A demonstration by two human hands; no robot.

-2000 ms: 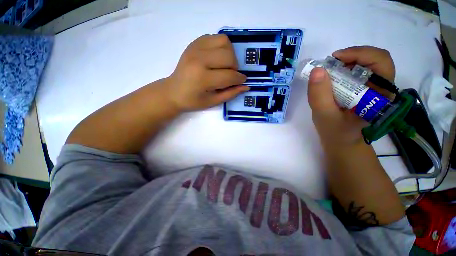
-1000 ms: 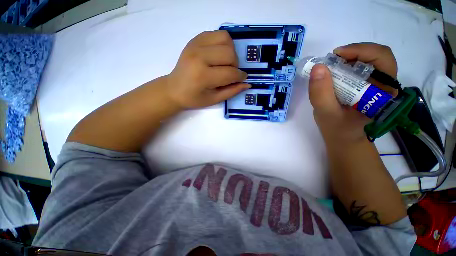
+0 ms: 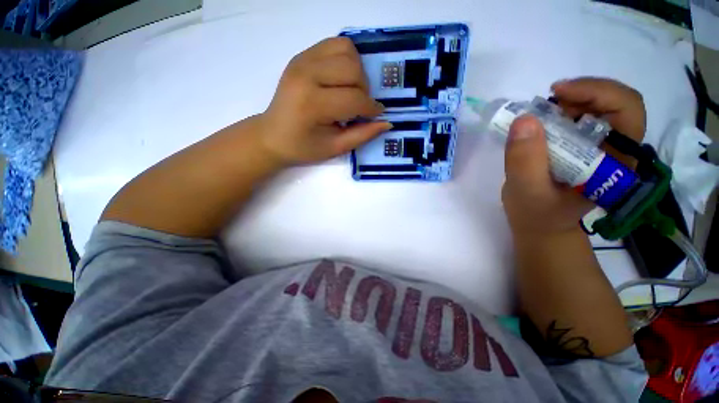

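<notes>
A light blue open plastic housing (image 3: 406,75) lies on white paper, its two parts one above the other, with black parts and a small silver grid in each. My left hand (image 3: 323,102) grips its left side between fingers and thumb, at the seam of the two parts. My right hand (image 3: 544,173) holds the glue syringe (image 3: 552,149), a clear barrel with a white and blue label and a green adapter at the rear. Its pale teal needle tip (image 3: 474,103) points at the housing's right edge, a little apart from it.
A clear bag of small blue parts (image 3: 35,110) lies at the left. At the right are a black phone (image 3: 656,253), partly hidden, a crumpled white tissue (image 3: 692,161) and a clear hose (image 3: 694,256). A red stool (image 3: 678,354) stands at lower right.
The syringe in my right hand has moved right and slightly down, its tip now off the housing. My left hand and the housing have shifted slightly up and left, with the housing tilted a little.
</notes>
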